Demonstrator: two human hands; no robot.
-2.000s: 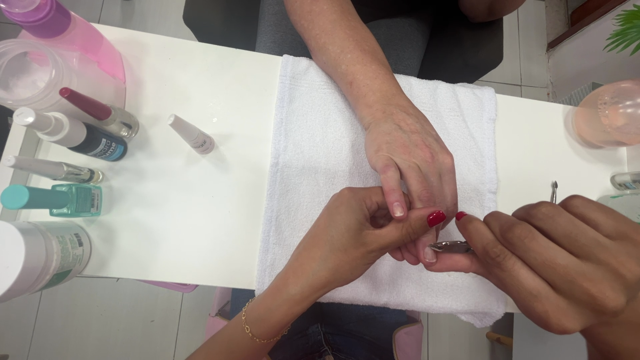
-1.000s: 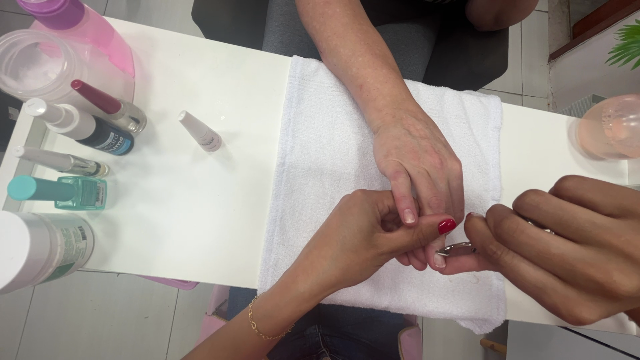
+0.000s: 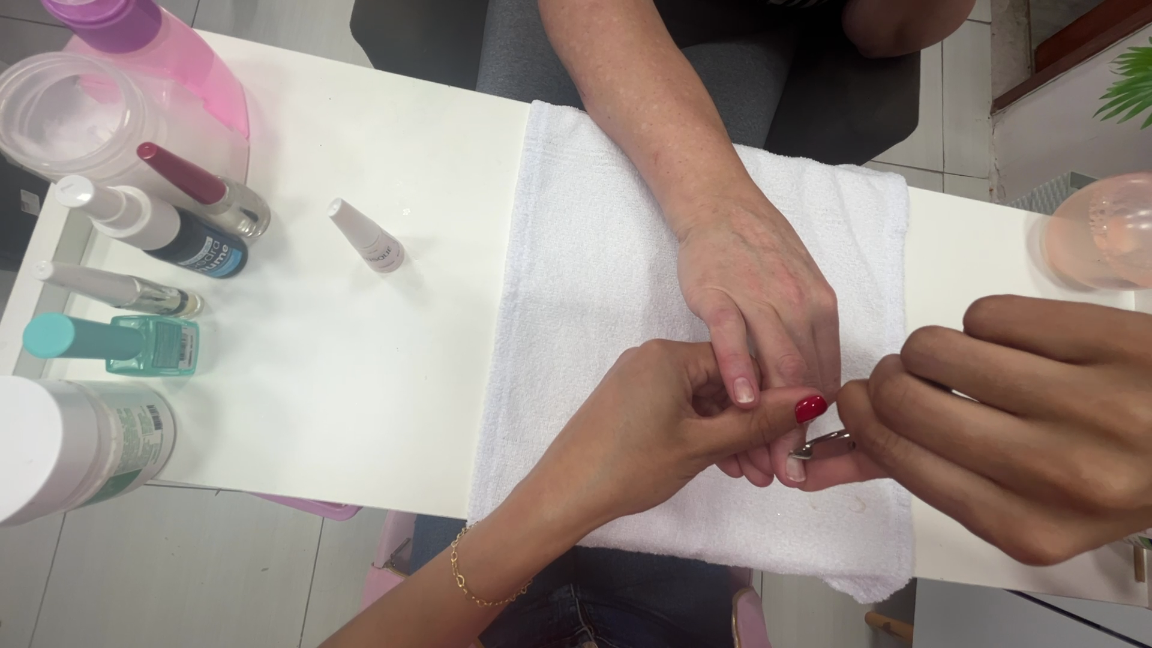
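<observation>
My left hand (image 3: pixel 666 423), with red nail polish and a gold chain bracelet at the wrist, holds the fingers of another person's hand (image 3: pixel 756 279) over a white towel (image 3: pixel 585 297). Its thumb lies across those fingers. My right hand (image 3: pixel 1008 423) comes in from the right, closed around a small metal cuticle nipper (image 3: pixel 823 443). The nipper's tip touches the edge of a fingernail (image 3: pixel 796 466) of the other person; its handles are mostly hidden in my fingers. The other person's forearm reaches in from the far side, palm down.
On the white table (image 3: pixel 360 396) stands a small nail polish bottle (image 3: pixel 367 236). Along the left edge are a teal polish bottle (image 3: pixel 153 345), a dark bottle with white cap (image 3: pixel 153 225), a white-lidded jar (image 3: pixel 85 445) and a pink bottle (image 3: pixel 180 63). A round translucent container (image 3: pixel 1102 231) stands at right.
My right hand has turned, and less of the nipper's handle shows than two seconds ago. My left hand keeps its hold on the other person's fingers.
</observation>
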